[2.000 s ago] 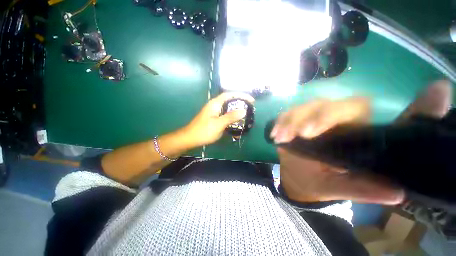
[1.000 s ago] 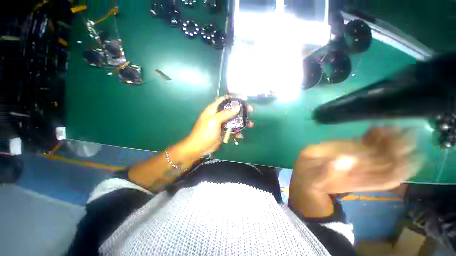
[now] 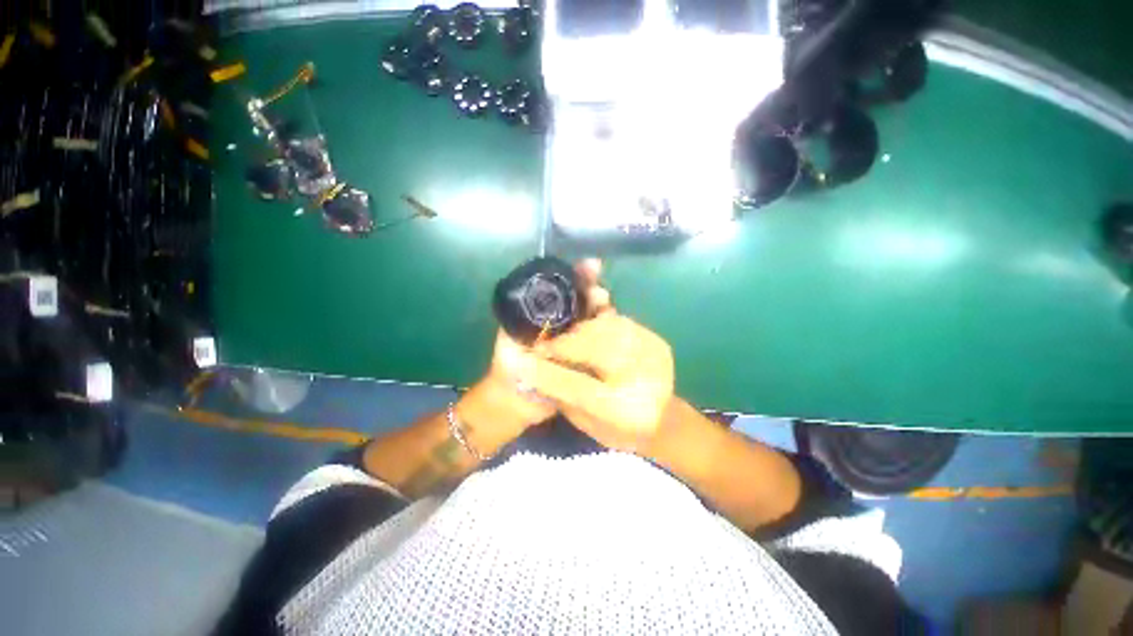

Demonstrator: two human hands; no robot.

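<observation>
A round black housing (image 3: 539, 298) is held above the green mat, just in front of the white machine. Its round face shows a ring and a small orange strand at its lower edge. My left hand (image 3: 512, 385) holds it from below and the left, with the fingers partly hidden. My right hand (image 3: 618, 373) is against it from the lower right, its fingers overlapping my left hand. The fingertips show beside the housing's right edge. Whatever lies inside the housing is hidden.
The glaring white screw feeder (image 3: 646, 149) stands at centre. Slotted black discs (image 3: 473, 95) lie left of it, round housings (image 3: 850, 144) right. Wired circuit boards (image 3: 311, 168) lie at left, beside a dark mass of wired boards (image 3: 100, 186). A dark blurred tool shape (image 3: 857, 44) is above the housings.
My right hand has come in from the right and joined my left at the housing. The unit now shows a black face instead of the board. The dark tool has moved up and back.
</observation>
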